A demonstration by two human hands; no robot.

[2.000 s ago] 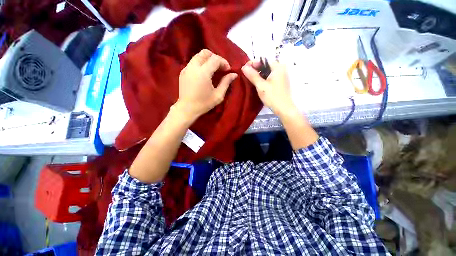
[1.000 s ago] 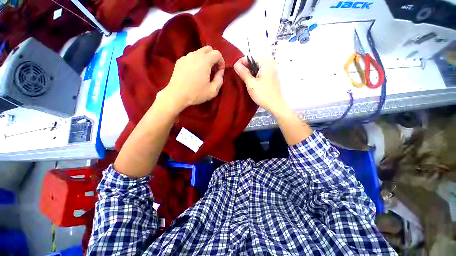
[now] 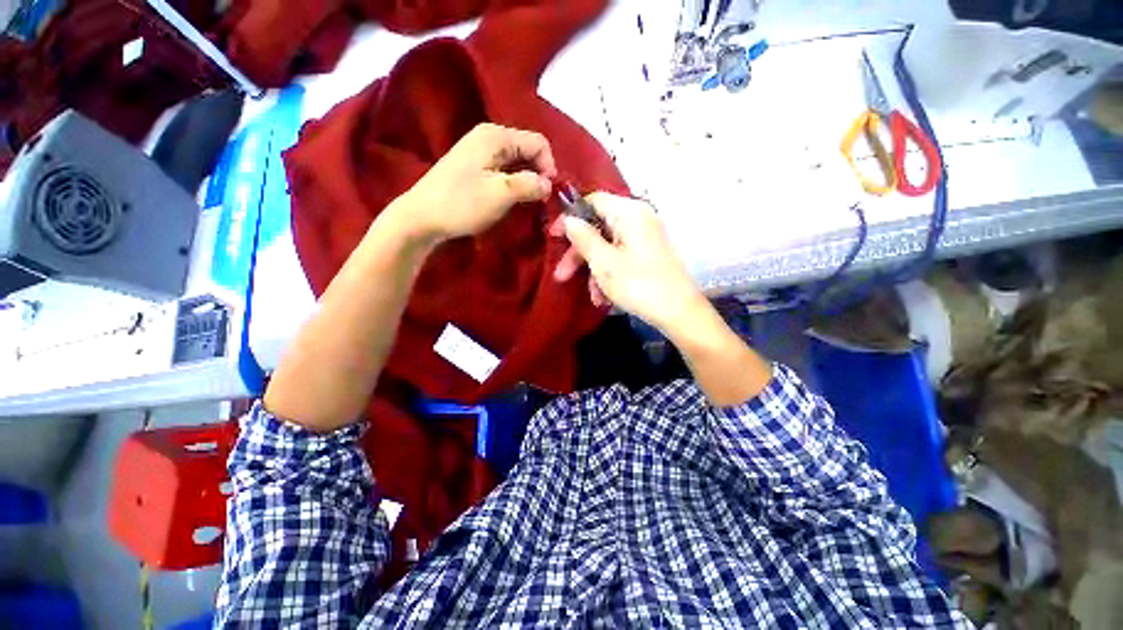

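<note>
A dark red garment piece (image 3: 370, 209) lies bunched on the white table, partly hanging over its front edge. My left hand (image 3: 480, 185) pinches a bit of the red cloth between thumb and fingers. My right hand (image 3: 628, 259) holds small black thread snips (image 3: 581, 209), their blade tips pointing at my left fingertips, almost touching the pinched spot. Whether a thread lies between the blades is too small to tell. A white care label (image 3: 466, 353) lies on the cloth near its lower edge.
Scissors (image 3: 895, 148) with orange and red handle rings lie at right beside a looped dark cord (image 3: 943, 197). The presser foot area (image 3: 714, 55) is at upper centre. A grey vented housing (image 3: 92, 209) stands left, a red stool (image 3: 173, 495) below it. Brown garments (image 3: 1047, 369) are piled right.
My right hand has moved left and down, turned the snips forward and brought their tips to my left fingertips. The left hand still pinches the cloth. The view has shifted slightly.
</note>
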